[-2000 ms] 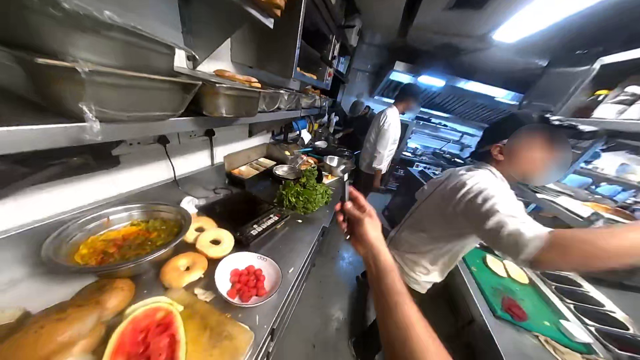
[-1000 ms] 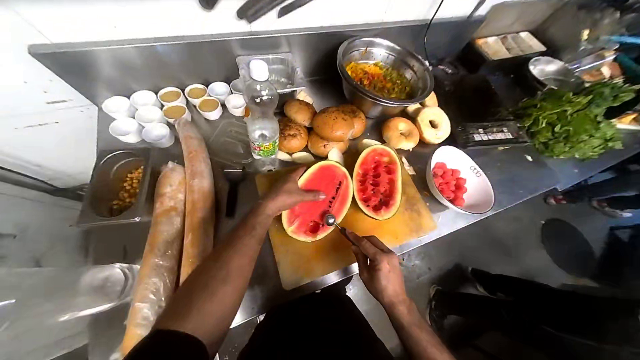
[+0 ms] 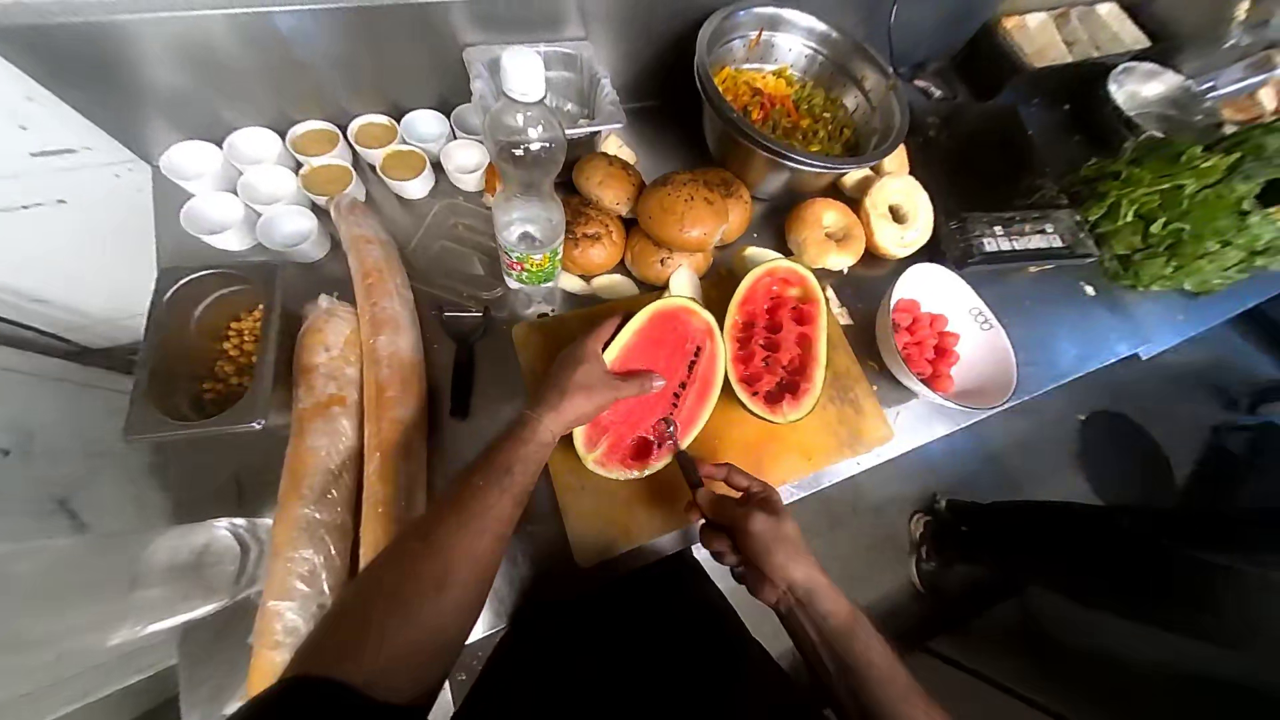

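Observation:
My left hand [image 3: 590,385] grips the left edge of a watermelon half [image 3: 655,350], its thumb lying on the red flesh. In my right hand [image 3: 745,525] is a melon baller [image 3: 688,465], whose scoop touches the flesh near the lower end, beside a hollow and a row of dark seeds. A second watermelon half [image 3: 776,340], pitted with round hollows, lies to the right. Both halves rest cut side up on a yellow cutting board [image 3: 610,520]. Right of the board, a white bowl [image 3: 985,365] holds red melon balls [image 3: 925,345].
Bread rolls [image 3: 685,212], a plastic bottle [image 3: 527,170] and a steel bowl of cut peppers [image 3: 715,110] stand behind the board. A peeler [image 3: 462,360], wrapped baguettes [image 3: 320,440], white cups [image 3: 220,220] and a steel pan of chickpeas [image 3: 140,390] are left. Leafy greens [image 3: 1180,215] lie right. A person's dark-clothed legs [image 3: 1060,550] show lower right.
Two seconds ago the view faced along the kitchen, with one raised hand in sight; it has swung down to the counter. Since one second ago, my hands have stayed at the left watermelon half.

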